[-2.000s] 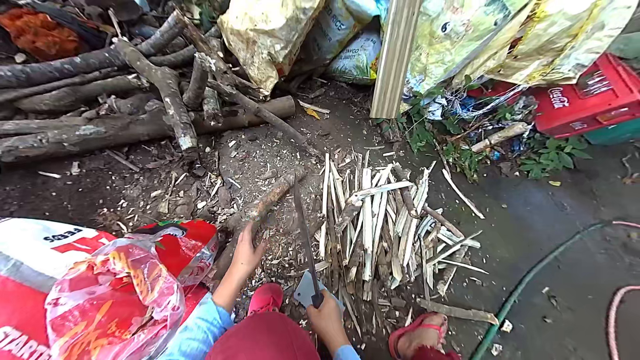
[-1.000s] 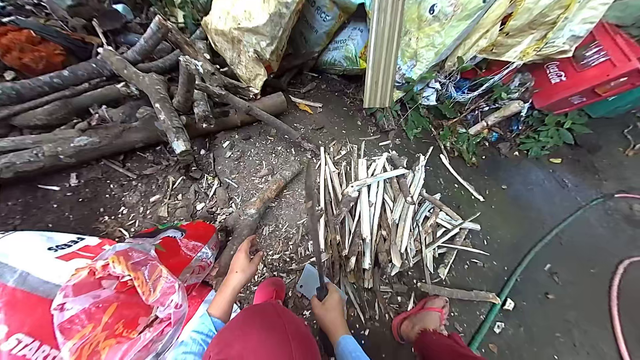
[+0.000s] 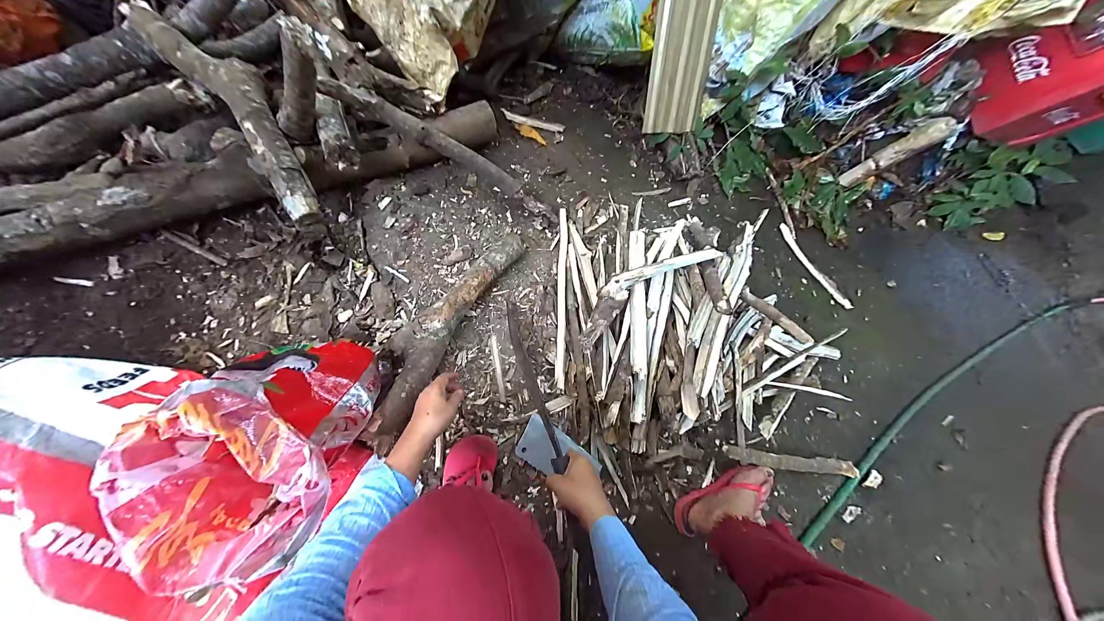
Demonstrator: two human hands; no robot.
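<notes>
My right hand [image 3: 578, 488] grips the dark handle of a long machete [image 3: 528, 371], its blade pointing away from me over the ground. Beneath the machete near that hand lies a flat grey plate-like piece [image 3: 550, 444]. My left hand [image 3: 438, 404] is just right of the lower part of a thick, barked branch [image 3: 448, 315] that lies on the soil; the fingers look curled, and whether they touch or hold anything cannot be told. Right of the blade lies a heap of split wood sticks [image 3: 664, 319].
Logs [image 3: 172, 194] are piled at the upper left. Red and white feed sacks [image 3: 69, 431] lie at the left. A green hose [image 3: 914, 405] curves along the right, a red crate [image 3: 1035, 82] stands at the upper right, and a ridged board [image 3: 681, 65] stands at the top.
Two seconds ago my left hand was on the branch; now it is beside the branch's lower part, its fingers more curled. The machete stays in my right hand.
</notes>
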